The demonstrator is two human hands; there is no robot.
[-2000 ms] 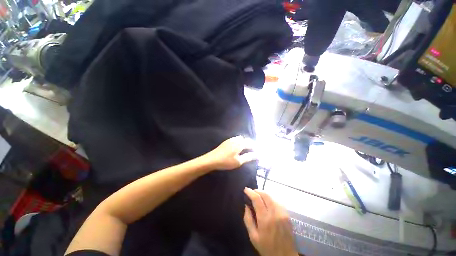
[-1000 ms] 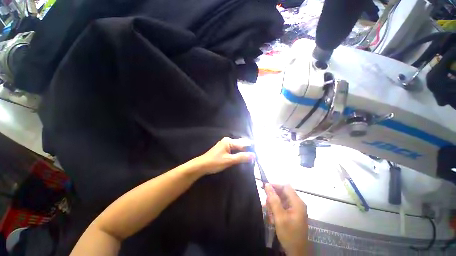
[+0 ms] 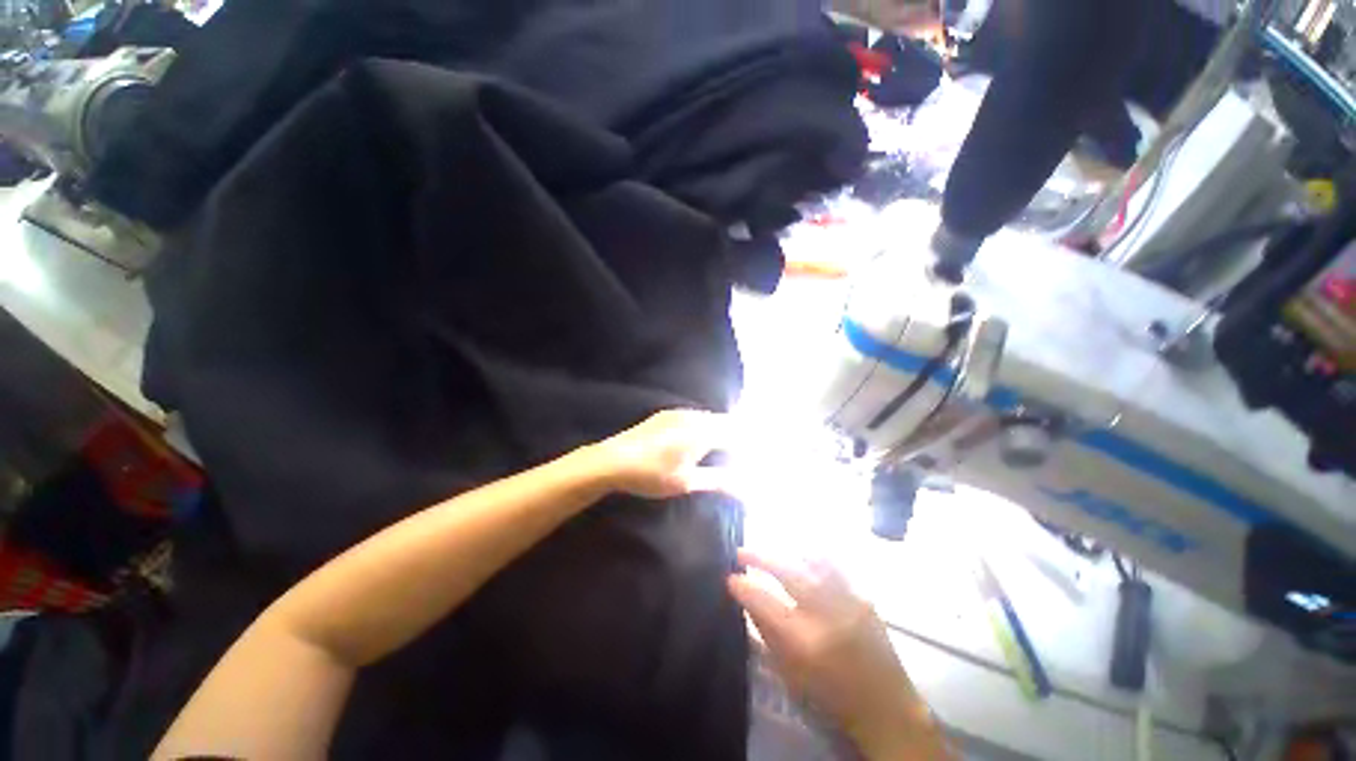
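A large black garment piece (image 3: 431, 327) lies under and left of the white sewing machine (image 3: 1101, 476). My left hand (image 3: 665, 454) rests on it close to its right edge, left of the needle area, with thumb and fingertips at the edge in bright glare. My right hand (image 3: 815, 625) is nearer to me, its fingertips at the same cloth edge. Whether its fingers pinch the cloth is blurred. The needle and presser foot are lost in the glare.
Yellow-green and blue snips (image 3: 1016, 636) and a dark-handled tool (image 3: 1130, 632) lie right of my right hand. A thick black tube (image 3: 1004, 149) stands behind the machine's needle end. Another machine (image 3: 89, 104) is at the far left. A hand shows at the top edge.
My right hand has moved left from the narrow dark strip it held, back to the garment's edge. My left hand stays near the needle area. The camera view has shifted.
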